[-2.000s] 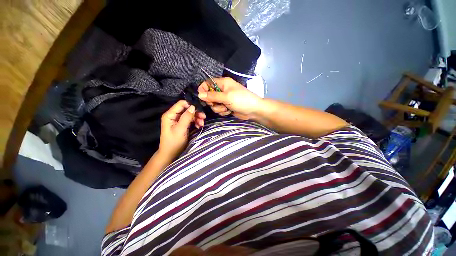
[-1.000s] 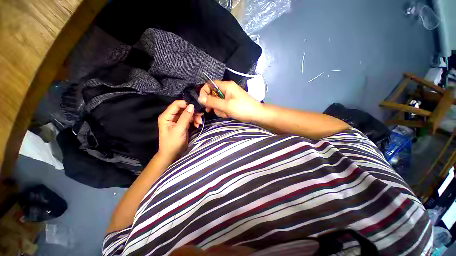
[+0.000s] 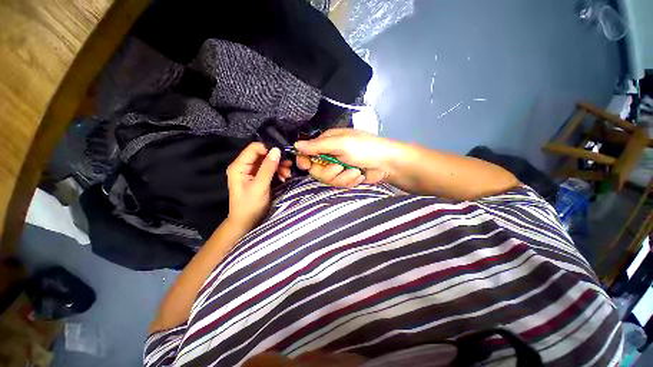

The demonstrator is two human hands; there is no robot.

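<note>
A black garment [image 3: 182, 168] with a grey marled panel [image 3: 250, 82] lies bunched in front of me, left of centre. My left hand [image 3: 252, 175] pinches a fold of the black cloth between thumb and fingertips. My right hand [image 3: 347, 158] holds a thin tool with a green and yellow handle [image 3: 331, 160]. The tool lies across the fingers, its metal tip pointing left at the cloth by my left fingertips. The exact spot under the tip is too small to make out. A white cord [image 3: 342, 105] shows at the garment's right side.
A wooden table edge [image 3: 54, 107] curves along the left. Clear plastic [image 3: 376, 20] lies at the top. A wooden stool [image 3: 598, 147] and a blue crate [image 3: 573, 203] stand at the right. A black bag [image 3: 59, 292] and white paper [image 3: 57, 217] lie at lower left.
My right hand has turned the tool from pointing up and away to lying nearly level, tip towards the cloth. My left hand keeps its pinch in about the same place.
</note>
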